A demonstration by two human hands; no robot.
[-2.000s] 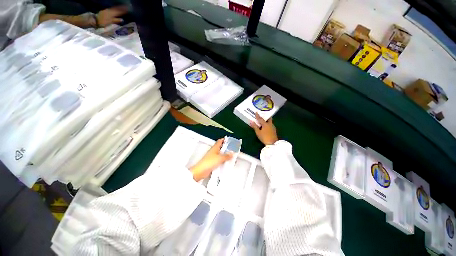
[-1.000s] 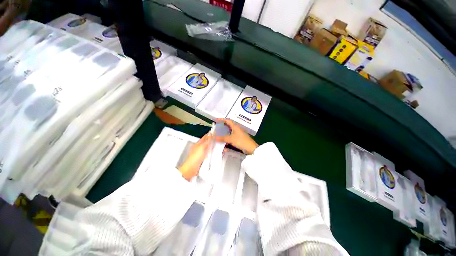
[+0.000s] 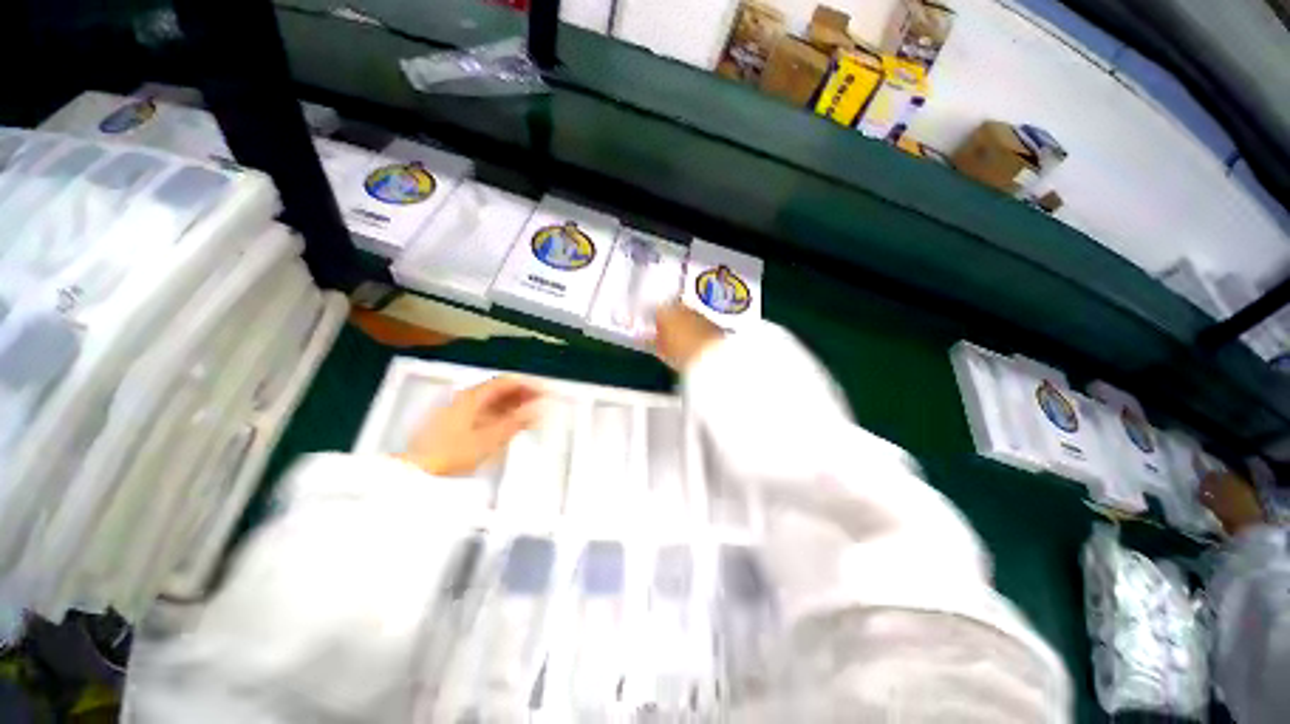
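My right hand (image 3: 685, 337) is at an open white gift box base (image 3: 634, 287) in the belt row, fingers at its lower right; its grip is unclear. A pale device shows inside that box. A box lid with a round logo (image 3: 724, 289) lies just right of it, and another logo lid (image 3: 558, 255) lies left. My left hand (image 3: 478, 424) is blurred over the upper left of the white blister tray (image 3: 410, 379), with no device visible in it. Bagged devices with grey-blue ends (image 3: 601, 569) lie in the tray's near compartments, partly between my sleeves.
Stacked full trays (image 3: 156, 297) stand at left beside a black post (image 3: 283, 142). More boxes (image 3: 1054, 410) lie on the belt at right. A co-worker's hand (image 3: 1231, 501) and a crumpled clear bag of whitish pieces (image 3: 1143, 622) are at far right. The green shelf runs behind.
The device that was in my hands is gone from them, and one lies in the box base. My left hand moved back over the tray; my right moved to the box row. The view shifted right.
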